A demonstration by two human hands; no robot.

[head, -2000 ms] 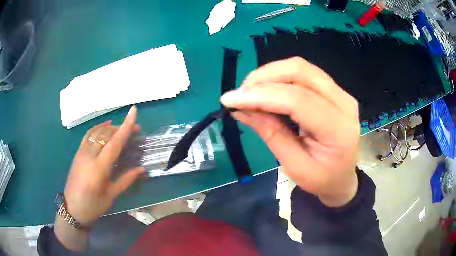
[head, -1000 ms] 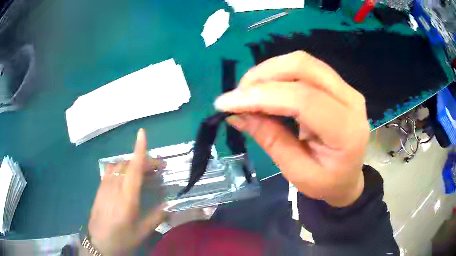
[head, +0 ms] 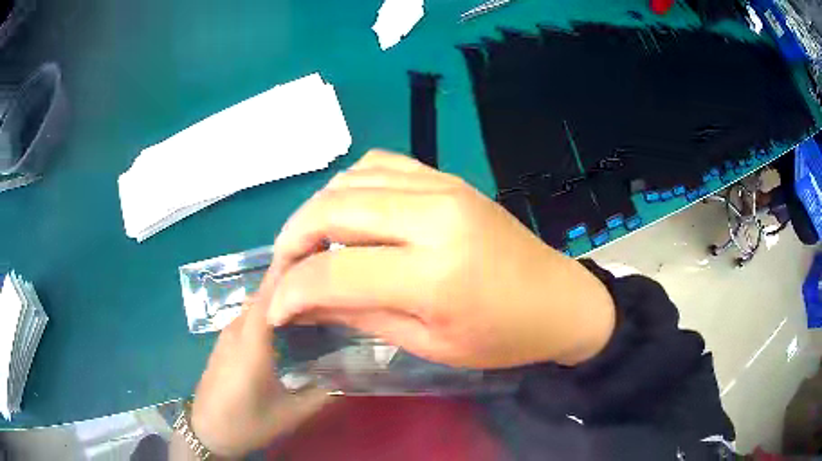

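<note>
My right hand (head: 415, 261) is over the table's front edge, with its fingertips at the clear bag (head: 221, 290); what they hold is hidden. My left hand (head: 257, 383) is at the same bag, lower left, its fingers partly behind my right hand. The bag lies crosswise under both hands, its left end on the mat. Something dark shows at the bag below my right fingers; I cannot tell if it is inside. A single black band (head: 424, 122) lies on the mat, its lower part hidden behind my right hand.
A fanned stack of white cards (head: 234, 158) lies left of centre. The row of black bands (head: 640, 117) is at the right. White packs (head: 18, 338) are at the left edge, a clear tub (head: 31, 122) above. Scrap paper (head: 397, 22) and tweezers (head: 484, 9) lie at the top.
My right hand has moved down and left, from above the mat to the bag beside my left hand. The black band that hung from its fingers no longer shows clearly.
</note>
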